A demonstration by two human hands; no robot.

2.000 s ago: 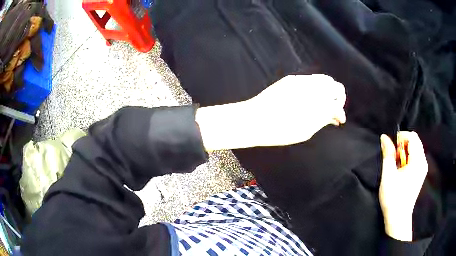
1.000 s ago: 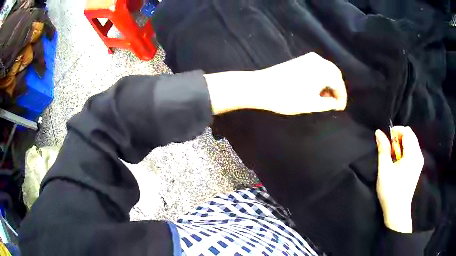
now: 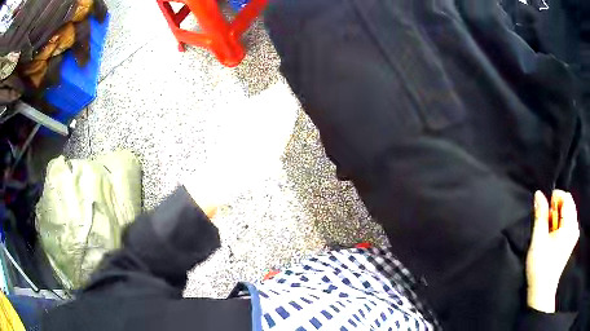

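Note:
A large black garment (image 3: 453, 161) fills the middle and right, with a straight stitched shape across its upper part. My right hand (image 3: 551, 249), at the far right over the garment, is closed around small orange-red thread snips (image 3: 554, 215); their blades are hard to make out. My left sleeve reaches out at lower left. My left hand (image 3: 262, 132) is washed out to a pale shape against the bright floor, off the garment's left edge. Its fingers, and whether they hold anything, cannot be made out.
A red plastic stool (image 3: 223, 32) stands at the top. A blue crate (image 3: 77, 81) with brown and dark cloth is at upper left. An olive-beige bundle (image 3: 90, 213) lies below it, near a metal bar (image 3: 42, 119). A checked apron (image 3: 336, 294) covers my lap.
My left hand has left the garment, moving left and down over the floor. The view has shifted, so the stool, garment and right hand sit further right. My right hand still holds the snips.

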